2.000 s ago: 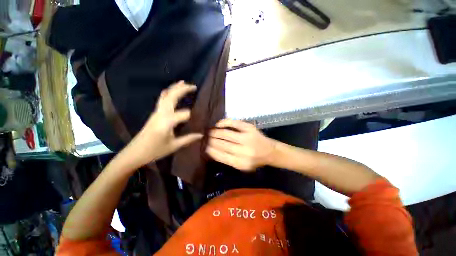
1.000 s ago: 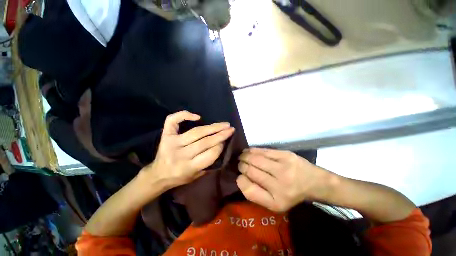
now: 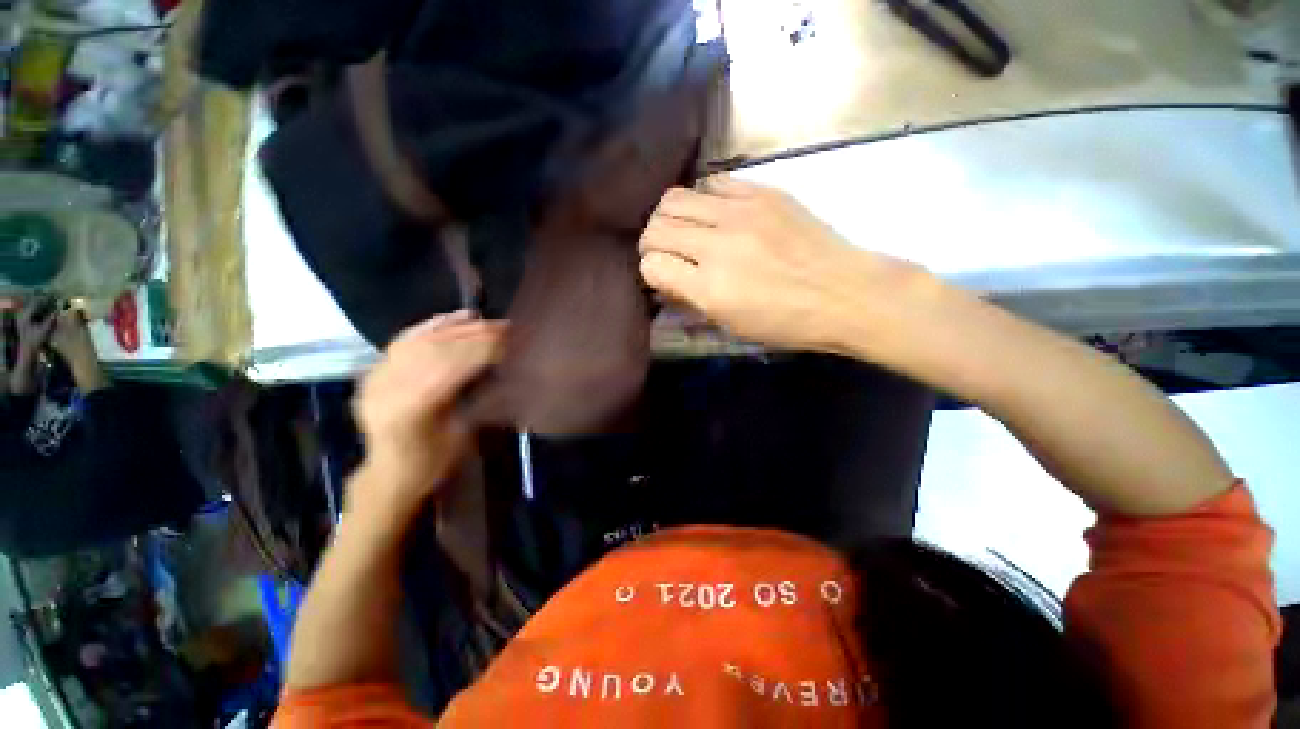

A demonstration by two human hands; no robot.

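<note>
A black garment [image 3: 499,86] lies heaped at the upper left of the machine table. Its dark brown lining [image 3: 578,321] is spread between my hands and hangs over the table's front edge. My right hand [image 3: 734,257] pinches the lining's right edge at the front of the table. My left hand [image 3: 421,385], blurred, holds the lining's lower left part in front of the table edge. A narrow brown strip [image 3: 385,143] lies on the black fabric. The needle area is not clearly visible.
Black thread snips [image 3: 948,29] lie on the cream machine bed at the upper right. The white table front [image 3: 1084,192] runs to the right. A wooden edge [image 3: 207,228] and supplies are at left. Another person's hands [image 3: 57,335] show at the far left.
My left hand has moved left and down, drawing the brown lining out. My right hand has moved up along the table. More brown lining shows, and the white cup has left the view.
</note>
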